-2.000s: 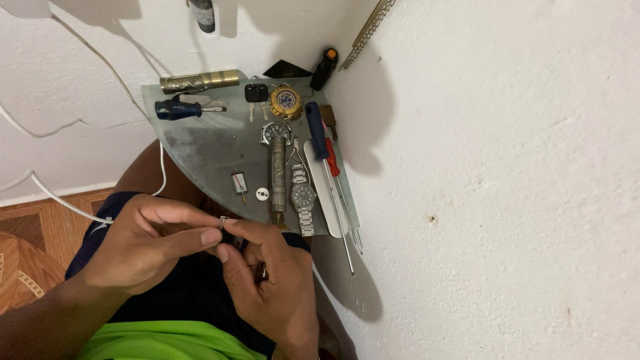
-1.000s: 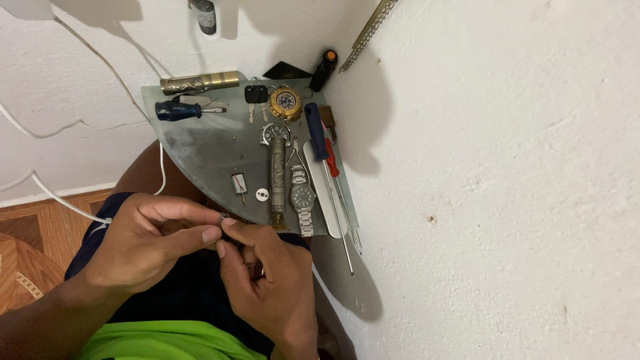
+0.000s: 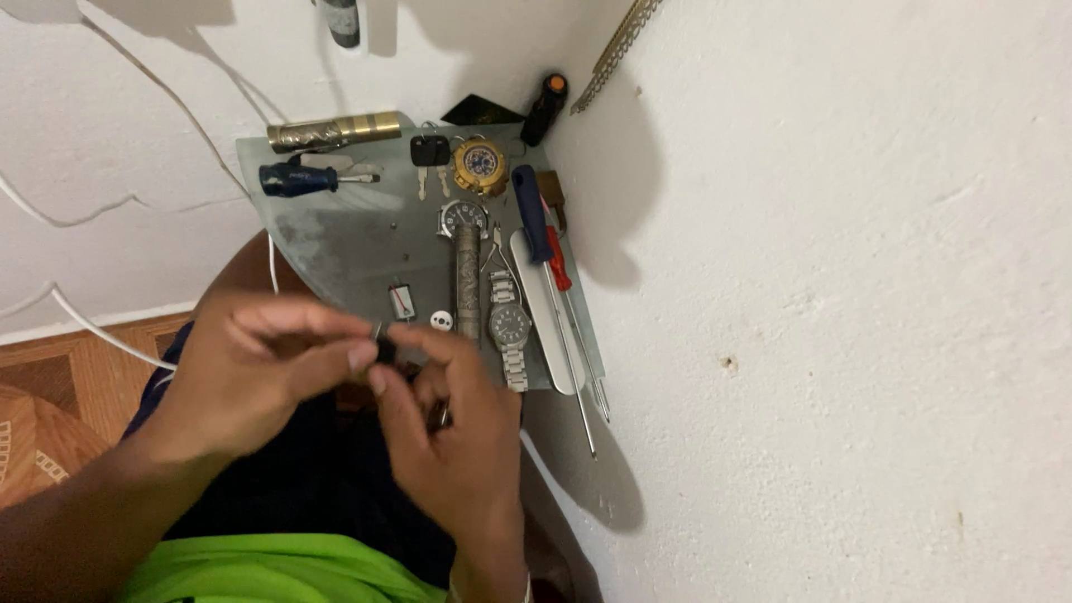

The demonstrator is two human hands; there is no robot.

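Observation:
A small dark part with a metallic edge (image 3: 383, 342) is pinched between the fingertips of both hands, in front of the glass shelf; its exact kind cannot be told. My left hand (image 3: 260, 368) holds it from the left, thumb and forefinger together. From the right, my right hand (image 3: 452, 410) grips it, with something shiny partly hidden in its curled fingers. Just beyond the fingertips lie a small silver electric motor (image 3: 402, 301) and a white disc with holes (image 3: 441, 320). An ornate metal cylinder (image 3: 467, 280) lies beside them, its near end behind my right hand.
On the corner glass shelf (image 3: 310, 226) are a blue stubby screwdriver (image 3: 297, 179), keys (image 3: 430, 155), a gold watch case (image 3: 480, 165), a steel-bracelet watch (image 3: 509, 325), a brass cylinder (image 3: 335, 131) and a padlock (image 3: 550, 191). Long screwdrivers (image 3: 532, 209) overhang the edge near the right wall (image 3: 796, 251).
Both hands stay close together at the shelf's front edge, with small shifts of the fingers around the held part. The things on the shelf have not plainly moved.

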